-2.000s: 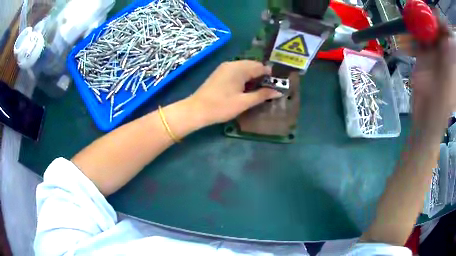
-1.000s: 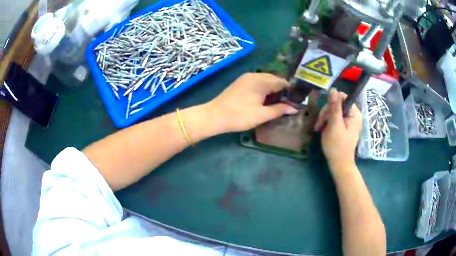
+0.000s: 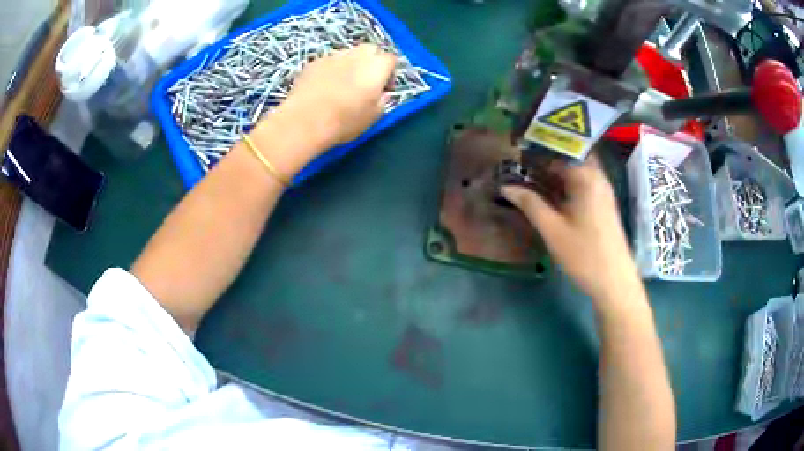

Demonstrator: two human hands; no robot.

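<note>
My left hand (image 3: pixel 346 92) is over the heaped silvery pins (image 3: pixel 238 84) in the blue tray (image 3: pixel 438 81), fingers bent down; whether it holds a pin cannot be seen. My right hand (image 3: pixel 577 225) is at the small holed fixture block (image 3: pixel 514 173) under the press head, thumb at its near side and fingers partly hidden behind. The press base plate (image 3: pixel 476 216) lies beneath. The press head carries a yellow warning label (image 3: pixel 570 121). The press lever's red knob (image 3: pixel 777 95) is to the right, with no hand on it.
A clear box of thin pins (image 3: pixel 672 220) stands right of the press, with a smaller clear box (image 3: pixel 749 207) beyond. More clear boxes (image 3: pixel 769 357) are at the lower right. A red tray (image 3: pixel 663 70) is behind the press. A smartphone (image 3: pixel 53 173) and clear jar (image 3: pixel 86 60) are at left.
My left hand has left the fixture block and moved to the blue tray. My right hand has let go of the lever and moved to the block. The lever has swung up to the right.
</note>
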